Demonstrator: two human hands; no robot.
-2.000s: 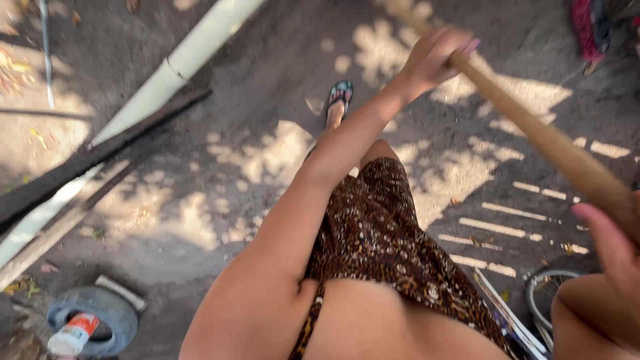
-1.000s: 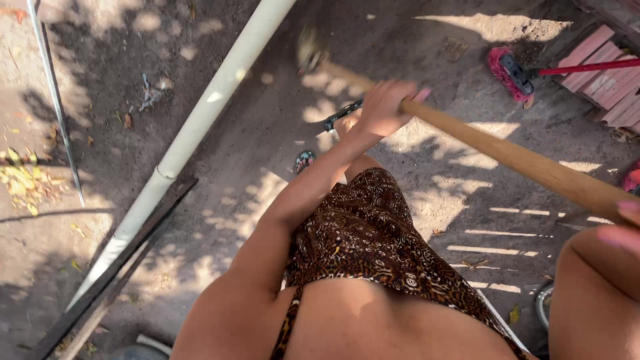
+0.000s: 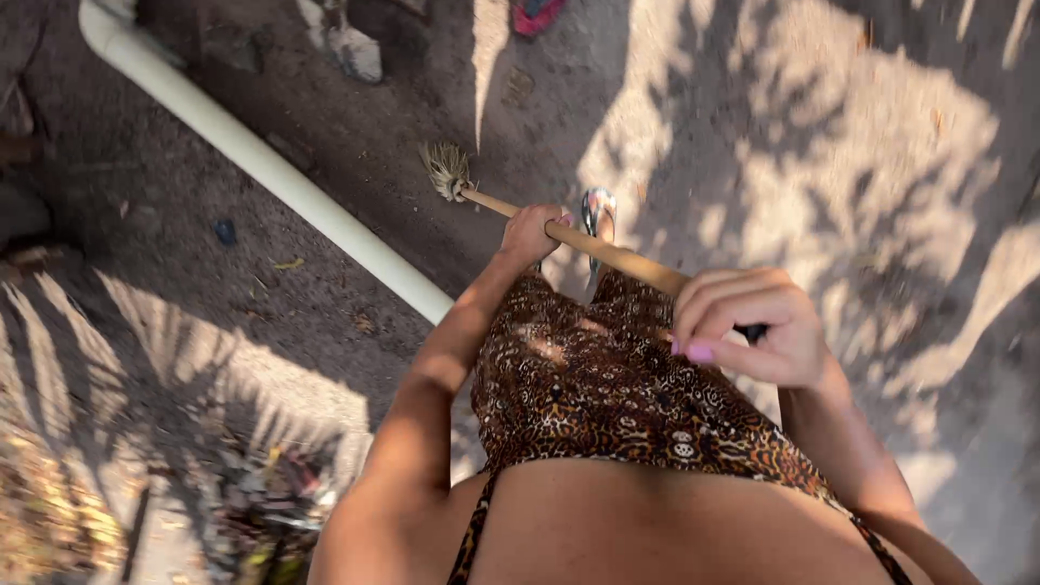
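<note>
A long wooden handle (image 3: 621,258) slants across the front of my body. My left hand (image 3: 532,233) is closed around it about midway, palm down. Near its upper end, my right hand (image 3: 751,325) has its fingers curled over the wood, with a dark end piece partly showing between the fingers. At the far end of the handle is a small tuft of pale, stiff bristles (image 3: 448,171), close to the dirt ground to the left of my feet. Whether the bristles touch the ground cannot be told.
A long pale pipe (image 3: 276,175) runs diagonally at the left. Dry leaves and mixed litter (image 3: 272,504) lie at the lower left. A pink and dark object (image 3: 536,15) is at the top edge. My sandaled foot (image 3: 600,213) stands on sunlit dirt.
The view has turned strongly. The right hand, mostly cut off at the edge before, is now fully in view on the handle. The bristle end, blurred earlier, now shows clearly.
</note>
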